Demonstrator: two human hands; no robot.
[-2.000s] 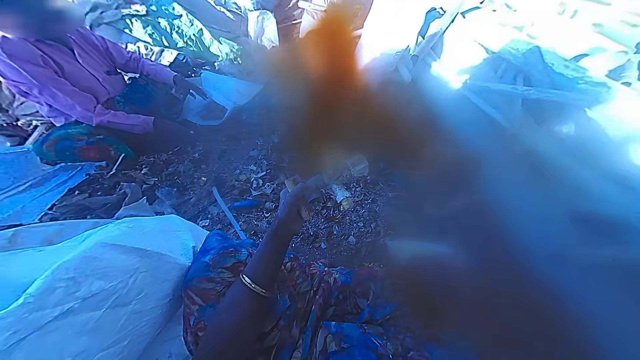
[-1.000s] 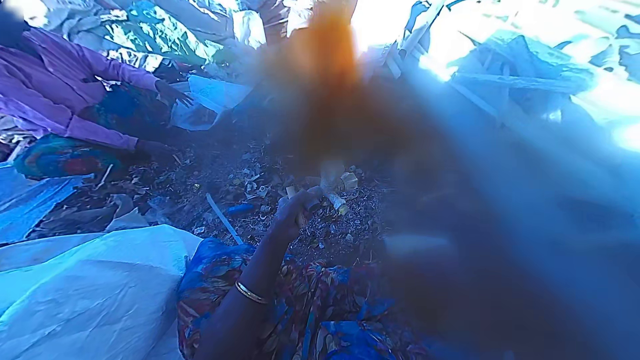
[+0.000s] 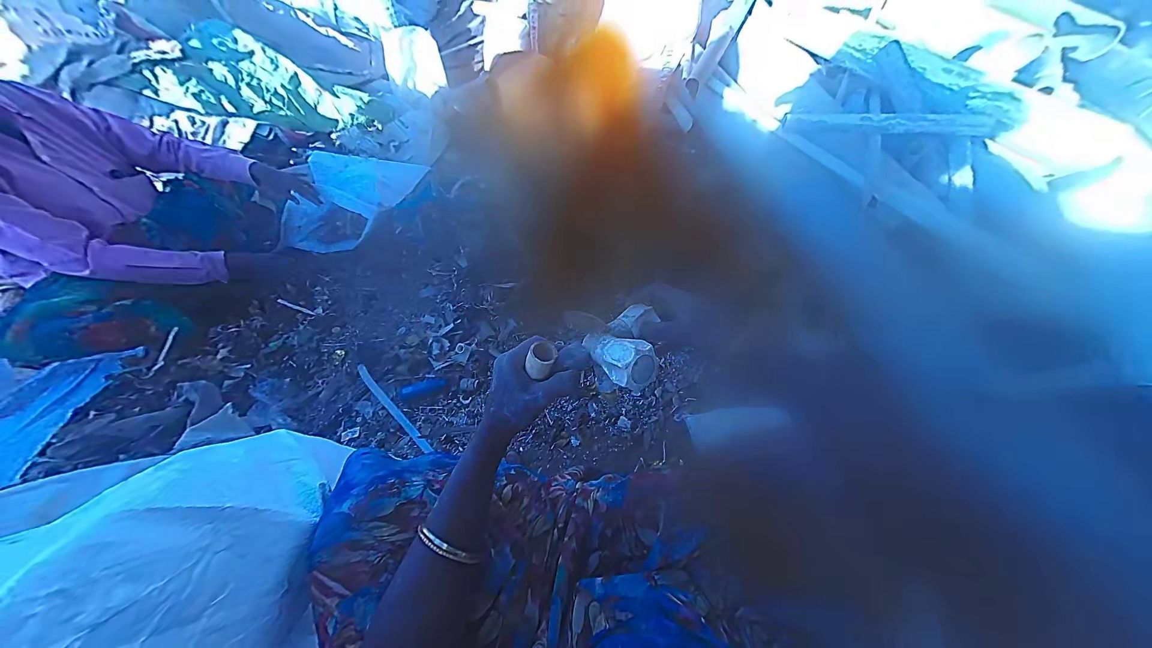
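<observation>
My left hand (image 3: 526,387), with a bangle on its wrist, is closed around a small hollow cylinder (image 3: 540,359) whose round opening faces up. Just right of its fingers is a whitish, crumpled plastic cup or bottle piece (image 3: 624,360); whether the fingers touch it I cannot tell. My right hand (image 3: 675,310) shows only as a dim shape behind a large dark blur, close to the pale piece, and its fingers cannot be made out. Small mixed scraps (image 3: 576,432) cover the ground beneath.
At the left, a person in a purple shirt (image 3: 72,198) reaches toward a pale plastic sheet (image 3: 360,184). A large white sheet (image 3: 171,540) lies at lower left, near a thin pale strip (image 3: 393,409) and a blue piece (image 3: 421,389). An orange and dark blur hides much of the right side.
The cylinder's opening and the whitish plastic piece beside my left hand now show plainly. The other person's farther hand was raised above the pale sheet one second ago and is now at its left edge.
</observation>
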